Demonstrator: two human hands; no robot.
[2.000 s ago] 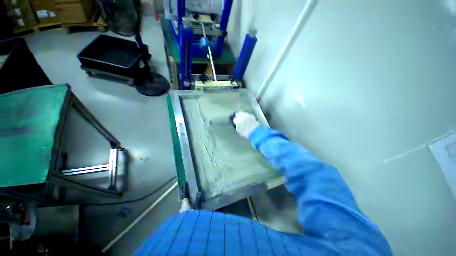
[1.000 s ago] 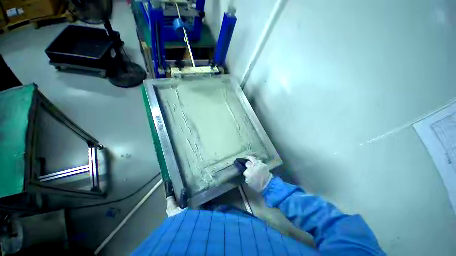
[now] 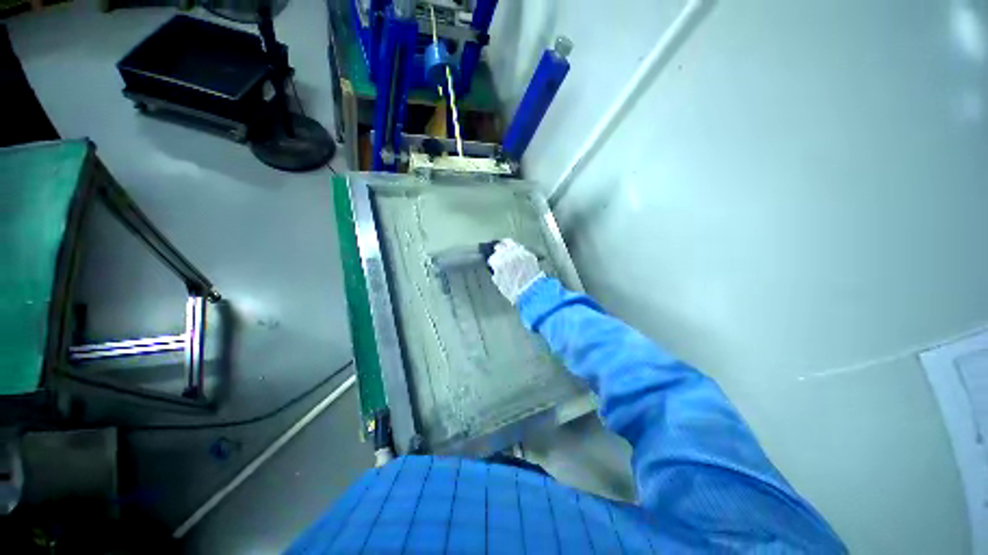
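The printing screen [image 3: 387,293], a silver metal frame with a greyish sheet, lies in front of me, its far end at the blue posts. Greyish smears and ridges run along the sheet. My right hand [image 3: 514,269], in a white glove, is shut on the dark grip of a squeegee [image 3: 457,258] on the upper middle of the sheet. Darker streaks show on the sheet just below it. My left hand [image 3: 381,442] is at the frame's near left corner; only its dark fingertips and a bit of glove show, the rest is hidden by my blue clothing.
Blue lift posts [image 3: 536,100] stand at the screen's far end. A pale wall [image 3: 780,217] runs along the right, with a paper sheet [image 3: 964,396]. A green-topped table [image 3: 38,260] is at left. A black bin [image 3: 197,67] and a fan base [image 3: 293,143] stand on the floor behind.
My right hand has moved with the squeegee from the near end of the screen up to its upper middle. My left hand stays at the near left corner. The camera view has shifted.
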